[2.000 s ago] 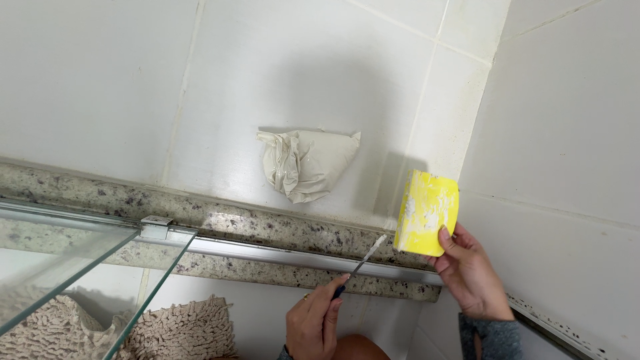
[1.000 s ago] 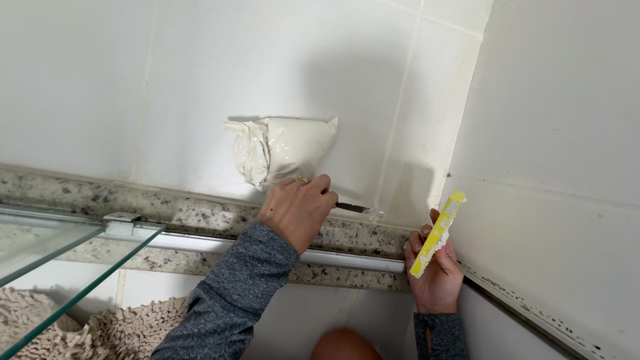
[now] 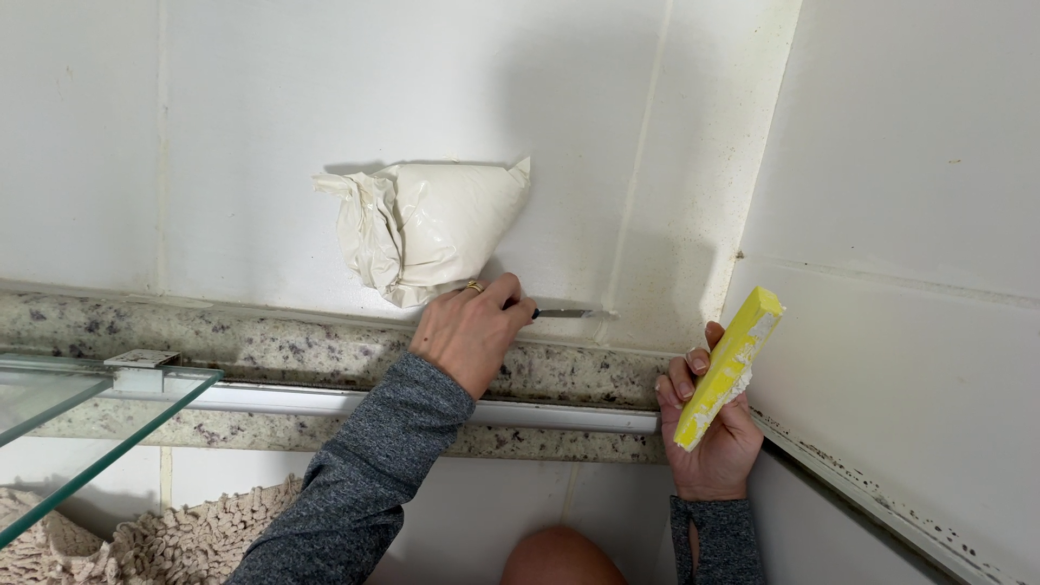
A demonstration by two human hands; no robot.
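Note:
My left hand [image 3: 471, 329], with a ring on one finger, grips the dark handle of a small thin-bladed tool [image 3: 565, 314]. The blade points right and lies low over the floor tile, its tip at a whitish smear near the grout line [image 3: 624, 219]. My right hand [image 3: 715, 439], palm up, holds a yellow block [image 3: 725, 370] tilted on edge, with white paste along its right side. A crumpled off-white bag [image 3: 451, 219] lies on the tile just above my left hand.
A speckled stone sill [image 3: 268, 333] with a metal track [image 3: 561, 417] runs across below the bag. Glass panels [image 3: 114, 455] stand at left, near a beige textured mat [image 3: 203, 520]. A tiled wall [image 3: 894, 203] rises at right. A knee [image 3: 561, 561] shows at the bottom.
My left hand has moved up across the sill, bringing the blade down by the floor tile near the grout line. My right hand has turned the yellow block from broad face to edge-on.

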